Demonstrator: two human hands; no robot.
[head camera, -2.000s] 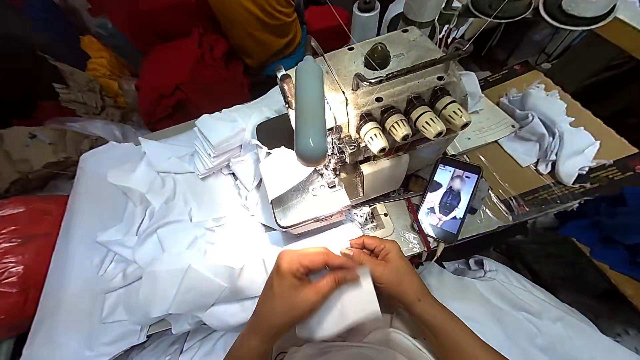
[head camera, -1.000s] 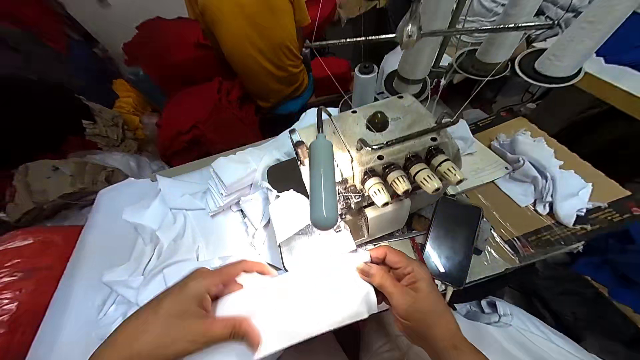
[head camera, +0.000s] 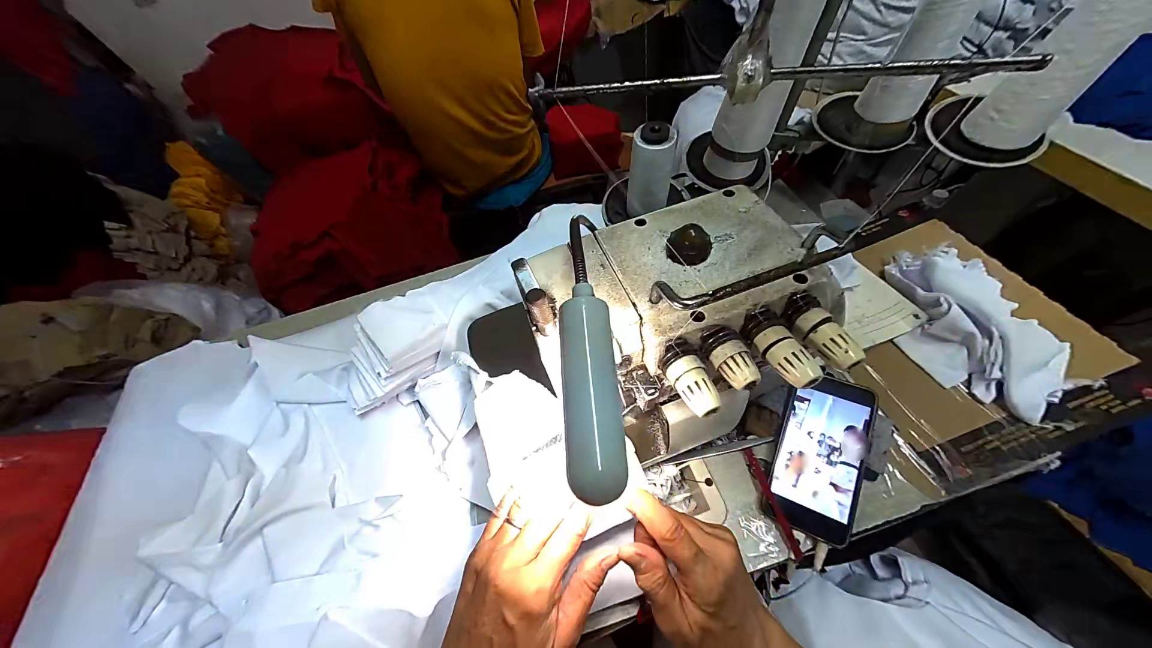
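Observation:
A serger sewing machine (head camera: 720, 238) stands at the centre, its grey-green lamp (head camera: 594, 396) shining over the work. White fabric (head camera: 522, 423) lies under the lamp and runs toward me from the machine's foot area, overexposed in part. My left hand (head camera: 526, 571) rests on this fabric with its fingers spread. Close beside it on the right, my right hand (head camera: 684, 571) pinches the fabric's edge between thumb and forefinger. The lamp hides the needle area. Loose white fabric pieces (head camera: 270, 504) cover the table on the left, with a folded white stack (head camera: 391, 351) behind.
A smartphone (head camera: 823, 459) with a lit screen lies right of the machine, near a red-handled tool (head camera: 772, 504). White cloth (head camera: 990, 324) rests on cardboard (head camera: 1098, 346). Thread cones (head camera: 652, 171) stand behind. A person in a yellow shirt (head camera: 441, 90) is beyond, beside red fabric (head camera: 351, 225).
My hands have come together near the machine's front; a second ago they were apart, with the white piece spread between them. The phone's screen, dark then, is lit now.

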